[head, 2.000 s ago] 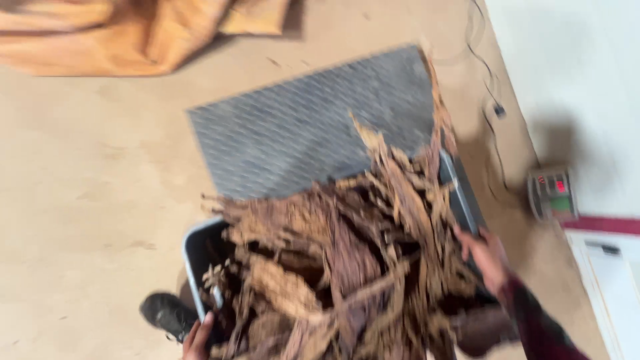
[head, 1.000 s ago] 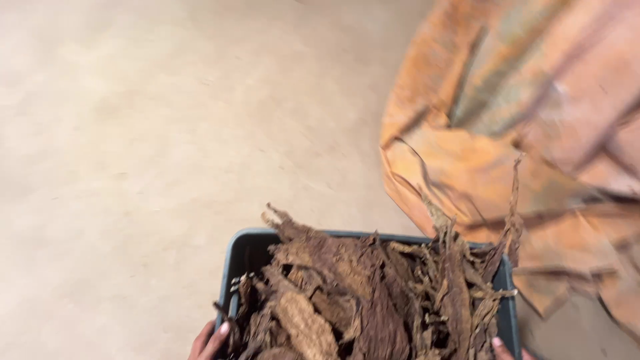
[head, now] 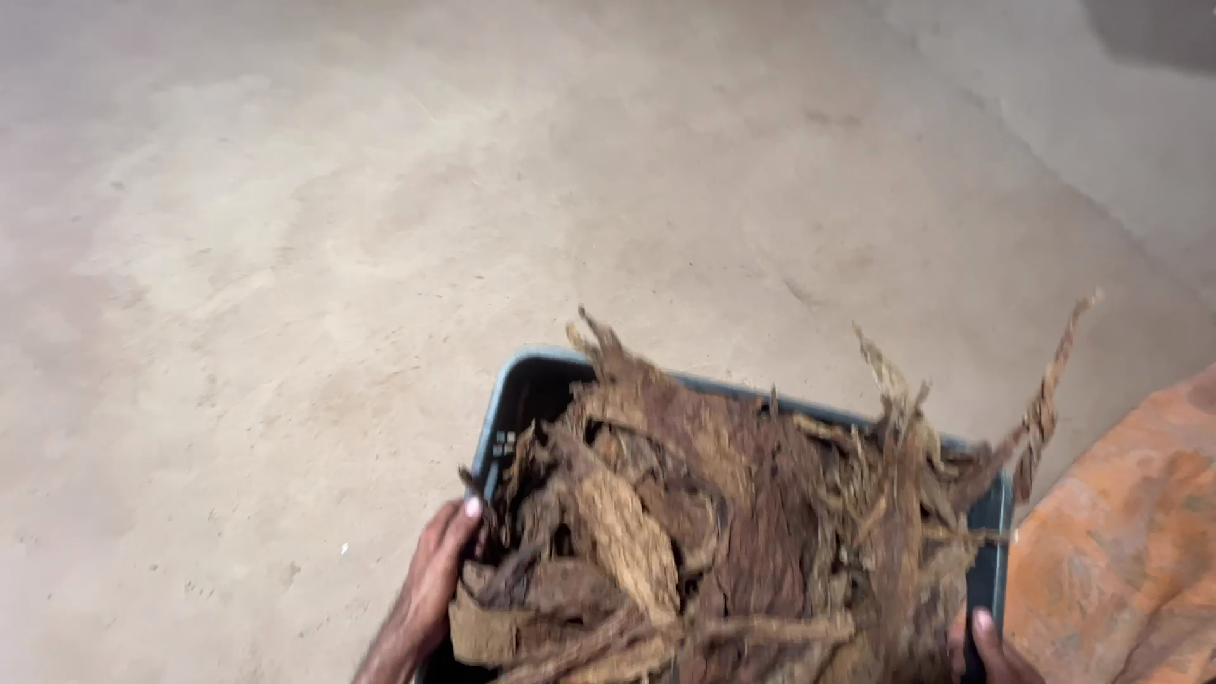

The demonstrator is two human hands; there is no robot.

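Note:
A dark plastic crate (head: 724, 388) with a pale blue-grey rim is heaped with dried brown leaves (head: 760, 541), which look like tobacco leaves. Some twisted leaf ends stick up past the far rim and the right corner. My left hand (head: 427, 579) grips the crate's left side, its thumb on the rim. On the right side, my right hand (head: 993, 646) holds the rim near the lower edge of the view; its thumb shows and most of it is cut off. The crate's near end is out of view.
Beyond and left of the crate lies a bare, dusty tan floor (head: 332, 285). A crumpled orange tarp or sheet (head: 1130, 541) lies at the lower right, close beside the crate. A dark grey patch (head: 1154, 33) shows in the top right corner.
Two seconds ago the crate was by a grey ribbed mat and a small device with a red light; both are out of view now. The view has swung widely. Both hands stay on the crate.

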